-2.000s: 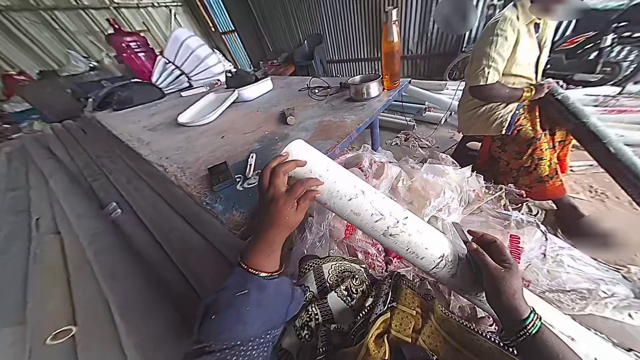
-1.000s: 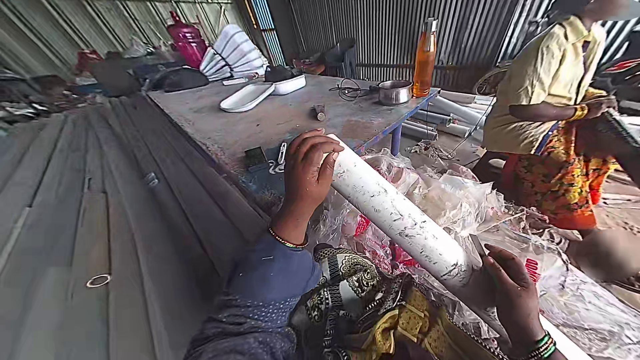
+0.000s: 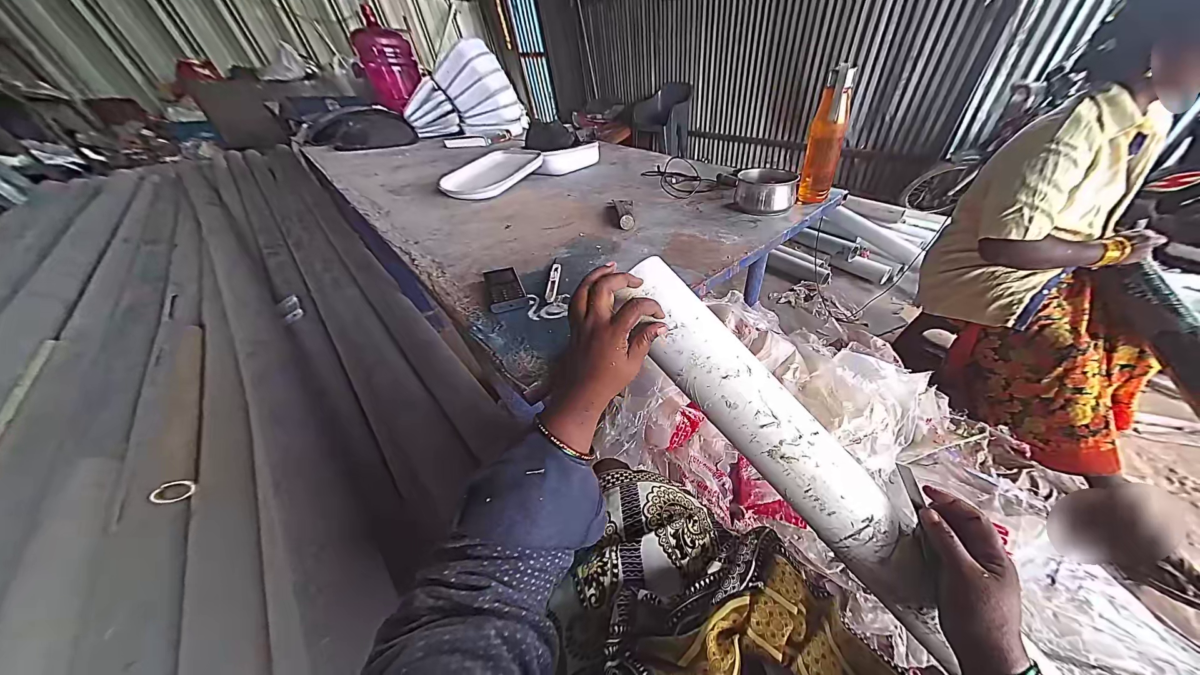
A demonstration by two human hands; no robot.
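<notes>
A long white tube with dark scuffs or specks slants from the table's near corner down to the lower right. My left hand grips its upper end, fingers curled over the rim. Lower on the tube, my right hand holds a thin flat blade-like piece against its right side; what kind of tool it is cannot be told. The tube's lower end runs out of view past my right hand. Patterned cloth lies beneath it, over my lap.
A worn table bears a steel pot, an orange bottle, white trays and a phone. Crumpled plastic wrap lies beyond the tube. Long grey pipes or slats fill the left. Another person is at the right.
The view has turned somewhat to the right since the first frame. Both hands stay on the tube, with the blade-like piece still at its side.
</notes>
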